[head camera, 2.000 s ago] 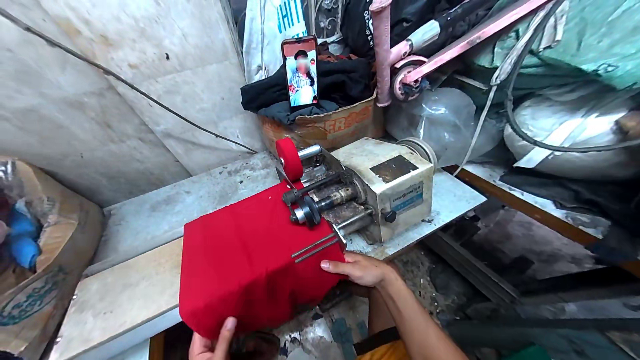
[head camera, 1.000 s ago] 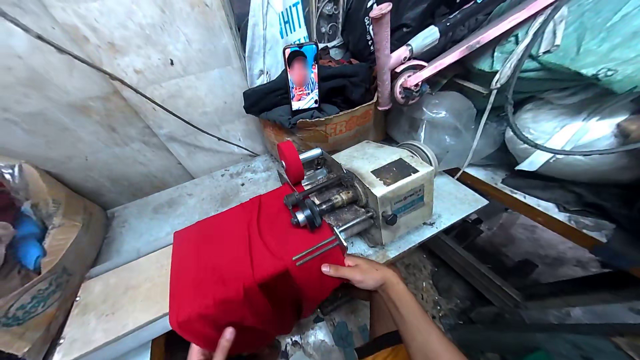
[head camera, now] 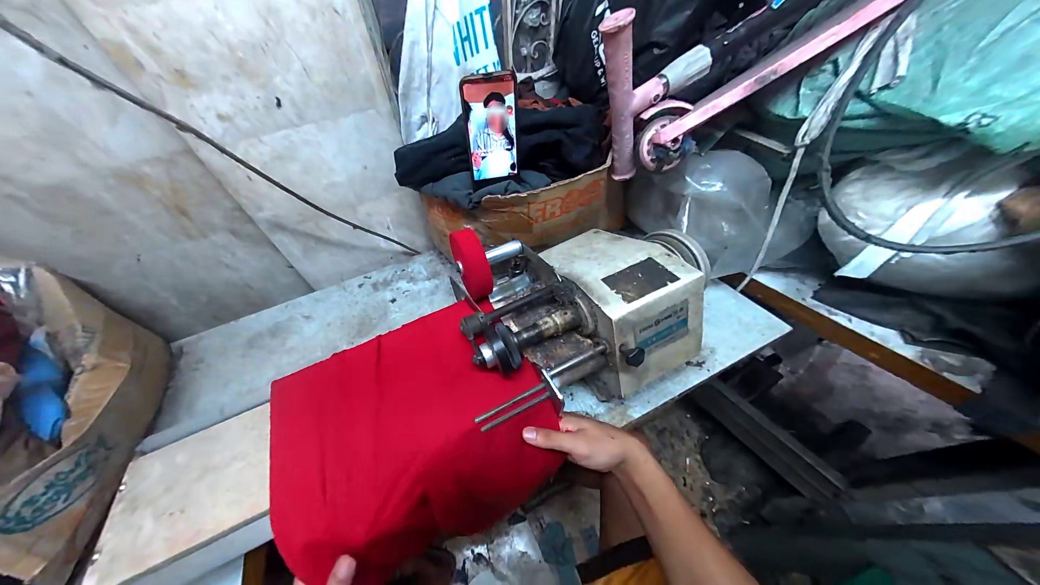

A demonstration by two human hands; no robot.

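Red fabric [head camera: 366,414] lies over the bench and drapes down its near side, its upper right part running into a fabric strip-cutting machine [head camera: 626,301]. A narrow roll of red strip [head camera: 471,264] sits on the machine's upper spindle. The round dark cutter [head camera: 500,348] stands over the fabric, and two thin metal guide rods [head camera: 512,406] reach across it. My right hand [head camera: 589,441] grips the fabric's right edge just below the rods, thumb on top. Of my left hand [head camera: 337,571], only fingertips show at the lower edge, against the fabric; the rest is hidden.
Behind the machine, a phone [head camera: 490,126] leans on dark clothes in a cardboard box [head camera: 528,215]. A pink scooter [head camera: 731,81] and plastic-wrapped bundles [head camera: 934,219] stand at the back right. Another cardboard box [head camera: 106,390] is at the left, beside the wooden bench [head camera: 187,479].
The fabric's left part has shifted left and lies differently from two seconds ago. Less of my left hand shows at the bottom. My right hand stays near the rods.
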